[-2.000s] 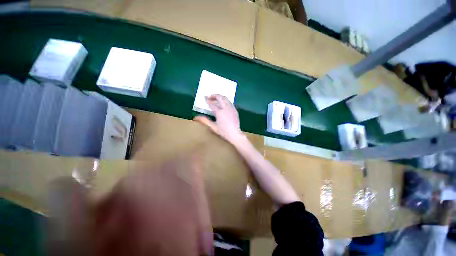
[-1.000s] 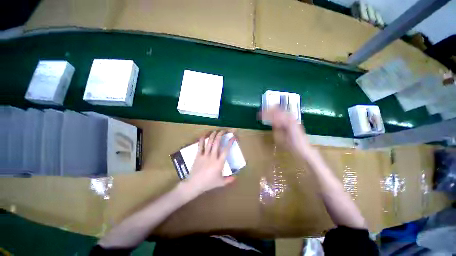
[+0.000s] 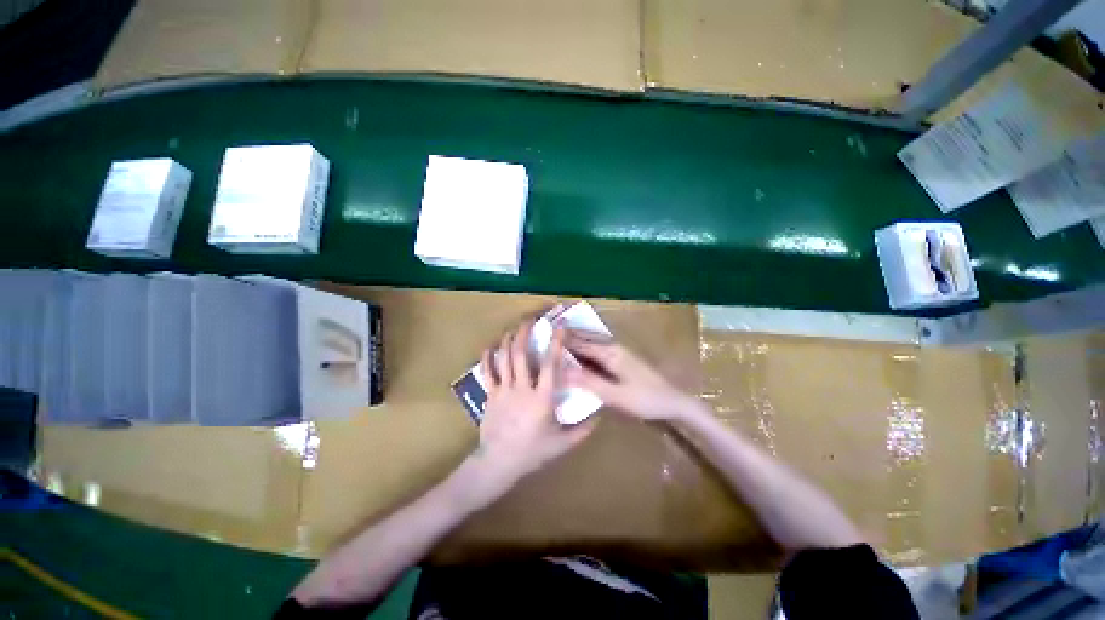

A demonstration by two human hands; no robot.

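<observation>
A white sleeve with a black edge [image 3: 471, 395] lies tilted on the brown cardboard bench cover. My left hand [image 3: 524, 390] lies over it, fingers spread on its top, and holds it. My right hand [image 3: 614, 373] is at its right end, fingers on a white piece there that my hands partly cover; I cannot tell whether this is the tray. An open white tray [image 3: 927, 264] with a dark cable and a small product stands on the green belt at the right.
Three closed white boxes stand on the green belt [image 3: 679, 182], one of them at the centre left [image 3: 473, 214]. A row of grey-white sleeves [image 3: 242, 349] lines the bench at left. Printed sheets [image 3: 988, 143] and a metal post [image 3: 988, 55] are at upper right.
My right hand has come back from the belt to the sleeve under my left hand. The tray it was reaching at is gone from the belt. The other open tray sits slightly further right.
</observation>
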